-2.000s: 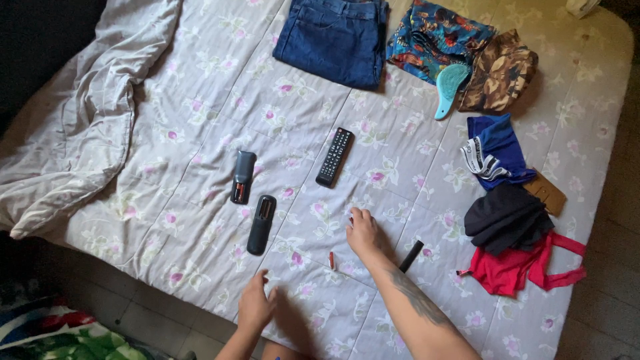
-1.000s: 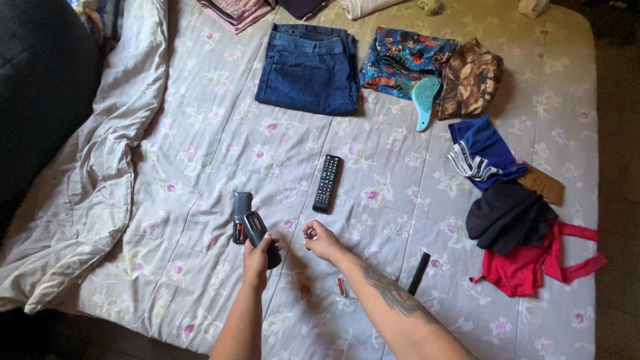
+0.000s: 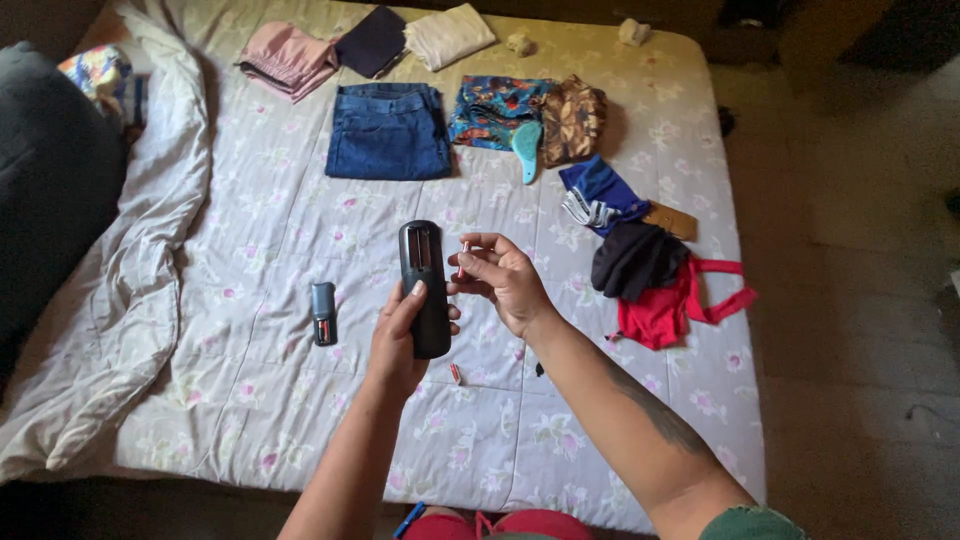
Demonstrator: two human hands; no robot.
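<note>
My left hand (image 3: pixel 399 330) holds a black remote control (image 3: pixel 431 319) upright, its back facing me and its battery bay uncovered. Just right of the remote, my right hand (image 3: pixel 501 277) pinches a red battery (image 3: pixel 463 259) between thumb and fingers. Another red battery (image 3: pixel 455 373) lies on the flowered bedspread below the hands. A grey remote control (image 3: pixel 323 311) rests at the left with a red battery showing in its bay. Part of a small black object (image 3: pixel 539 369) shows beside my right forearm. The long black remote seen earlier does not show; the hands may cover it.
Folded jeans (image 3: pixel 388 133), patterned cloths (image 3: pixel 491 105) and a turquoise hairbrush (image 3: pixel 527 146) lie beyond the hands. Blue, black and red garments (image 3: pixel 651 315) and a brown wallet-like item (image 3: pixel 672 220) are at the right. A rumpled sheet (image 3: pixel 161 225) runs along the left.
My left hand took hold of the black remote lying on the bed and has raised it beside my right hand. The view has shifted, showing more of the bed's far side.
</note>
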